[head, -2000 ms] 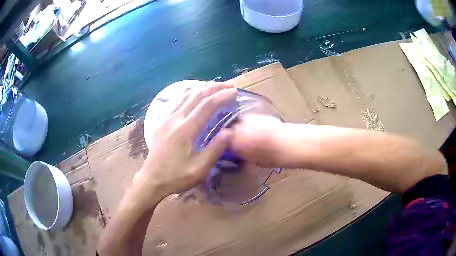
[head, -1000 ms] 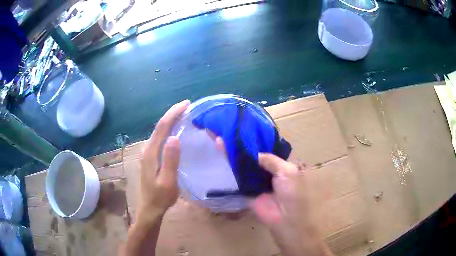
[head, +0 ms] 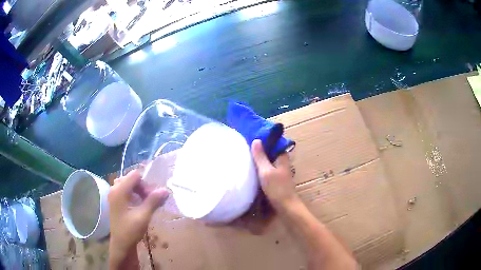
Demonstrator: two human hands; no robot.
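Observation:
A clear container with a white base [head: 213, 171] is tilted on its side above the cardboard sheet [head: 343, 211]. Its clear open rim faces left and its white base faces right. My left hand [head: 132, 203] grips the clear wall near the rim, fingers and thumb pinched on it. My right hand [head: 277, 176] is at the right side of the white base and holds a bunched blue cloth [head: 253, 126] with black edging. The cloth sticks up behind the base.
A white bowl of greyish liquid [head: 83, 204] stands at left by a green post [head: 39, 155]. Similar containers stand on the green belt at left [head: 113, 113] and far right [head: 391, 25]. Film-wrapped items [head: 23, 227] are at lower left. Yellow-green sheets [head: 475, 87] lie at the right edge.
The container has turned from open side up to lying sideways, white base right. The cloth has come out from inside it to behind the base. My left hand has moved down and left.

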